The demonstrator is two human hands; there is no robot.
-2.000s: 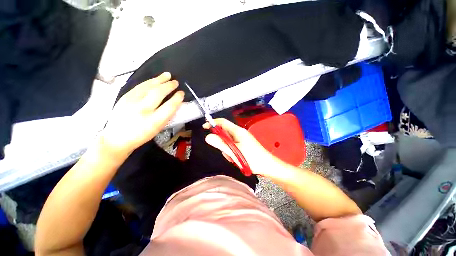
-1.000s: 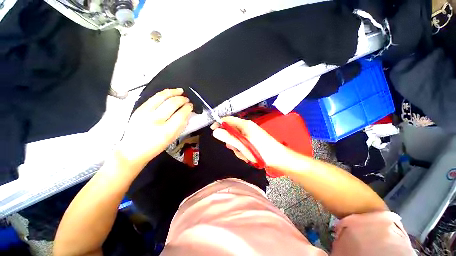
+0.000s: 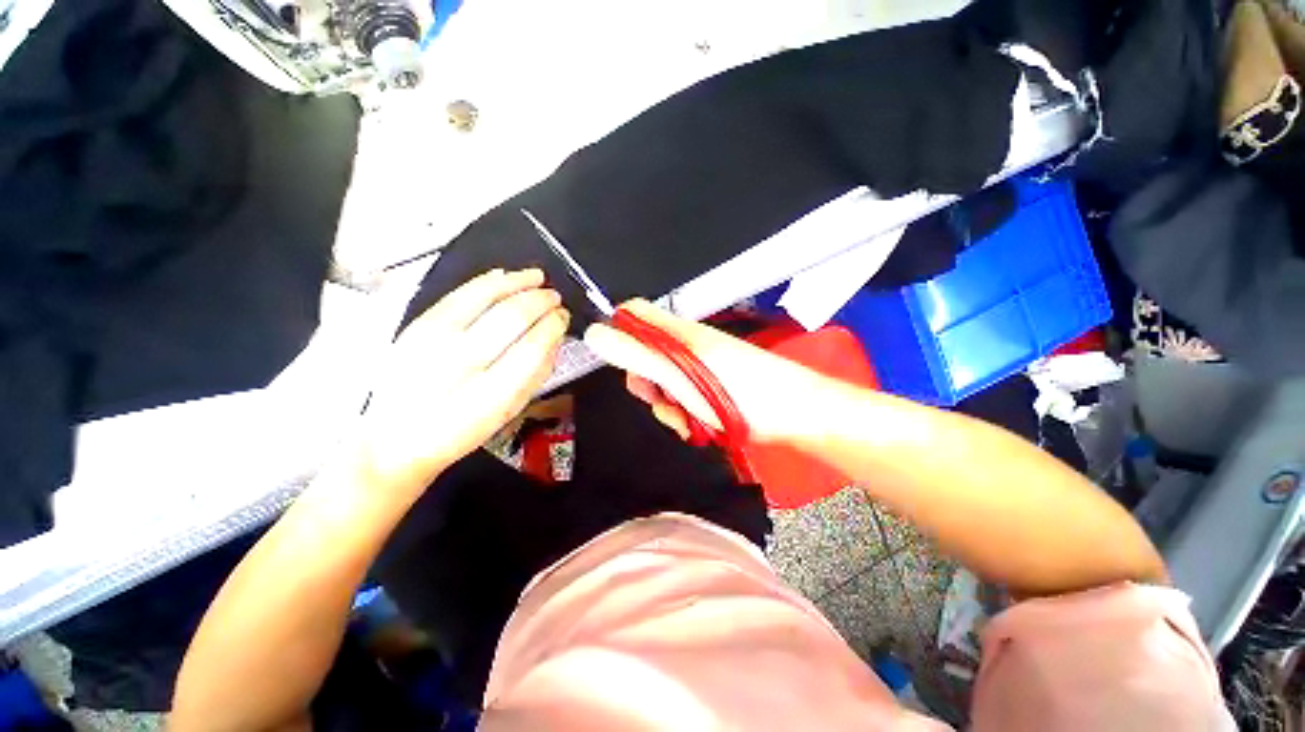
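A long black fabric panel point(image 3: 744, 157) lies along the front edge of the white machine table point(image 3: 487, 57). My left hand point(image 3: 480, 358) lies flat on the panel's left end, fingers together, pressing it to the table. My right hand point(image 3: 673, 375) holds scissors point(image 3: 687, 375) by their red handles. The silver blades point up and left over the black panel, just right of my left fingertips. Whether the blades are parted or closed on the fabric is hard to tell.
Black garment pieces point(image 3: 158, 215) lie at the left. Part of the sewing machine point(image 3: 375, 29) shows at the top left. A red stool point(image 3: 809, 465) and an open blue bin point(image 3: 1009, 308) stand below the table edge. A white piece point(image 3: 844, 272) hangs by the bin. Grey equipment point(image 3: 1238, 529) stands at the right.
The blades have moved further up over the black panel, and my right hand has risen slightly. My left hand stays on the panel's left end. The view has shifted, showing more of the machine.
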